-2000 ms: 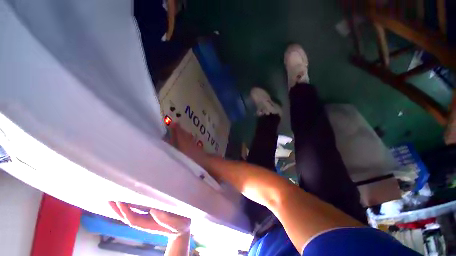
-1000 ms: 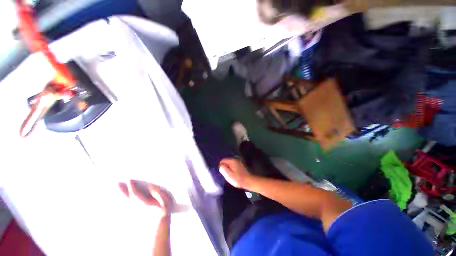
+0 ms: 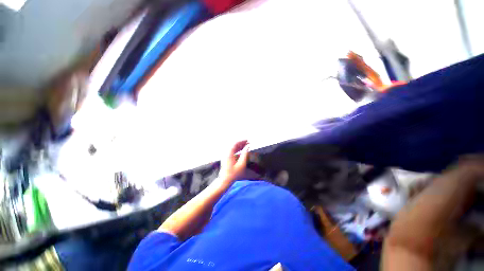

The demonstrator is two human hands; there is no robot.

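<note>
The view is strongly blurred. A long dark navy garment (image 3: 414, 124) stretches from the right edge of the picture to the near edge of the white-covered table (image 3: 249, 79). My right hand (image 3: 471, 172) is at the right edge, blurred and partly cut off. It appears closed on the garment's lower edge; its fingers are not clear. My left hand (image 3: 236, 159) is at the table's near edge, with fingers raised and apart, and shows nothing in it. A steam iron (image 3: 358, 79) with an orange handle and hose sleeve stands on the table, beyond the garment.
A blue bar (image 3: 159, 45) and a dark bar lie at the table's upper left. A blurred white and dark object (image 3: 114, 185) is at the left, with bright green cloth (image 3: 37, 209) beside it. Cluttered white and brown things show below the garment.
The view has swung round. The navy garment now spans the right side, with my right hand raised beside it. My left hand has moved from over the sheet to the table's near edge.
</note>
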